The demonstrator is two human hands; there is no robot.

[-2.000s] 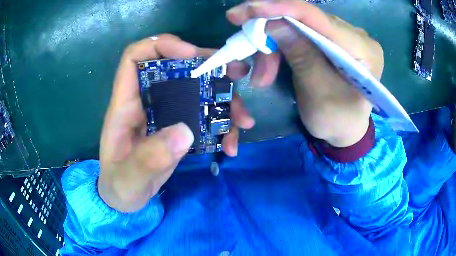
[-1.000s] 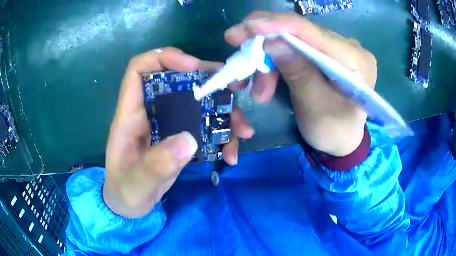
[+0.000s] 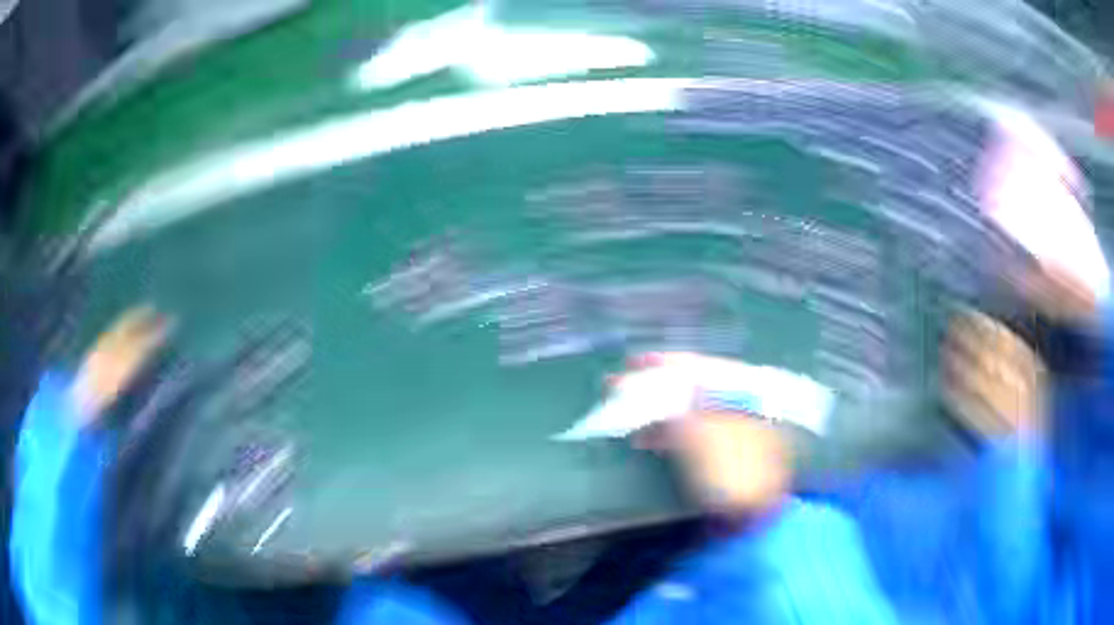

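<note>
The whole view is badly blurred. My right hand (image 3: 733, 458) is low, right of centre, closed around the white glue tube (image 3: 788, 397), whose tapered nozzle points left over the mat. A blurred hand (image 3: 122, 354) with a blue sleeve shows at the far left; I cannot tell if it is my left hand or what it holds. Another blue patch of cloth (image 3: 397, 601) is cut off at the bottom edge. Smeared circuit boards (image 3: 660, 311) lie in rows on the dark green mat (image 3: 391, 427). The board I held cannot be made out.
More blurred boards (image 3: 251, 482) lie at lower left. A neighbouring worker's hand (image 3: 996, 372) shows at right, near a pinkish-white sheet (image 3: 1038, 195). A white crumpled piece (image 3: 501, 55) lies at the far side beyond the white stripe (image 3: 403, 128). The bench edge (image 3: 538, 537) runs along the bottom.
The view has swung up, showing more bench and the neighbour. The tube has left the board, which no longer shows in a hand at centre. My right hand appears lower, still with the tube.
</note>
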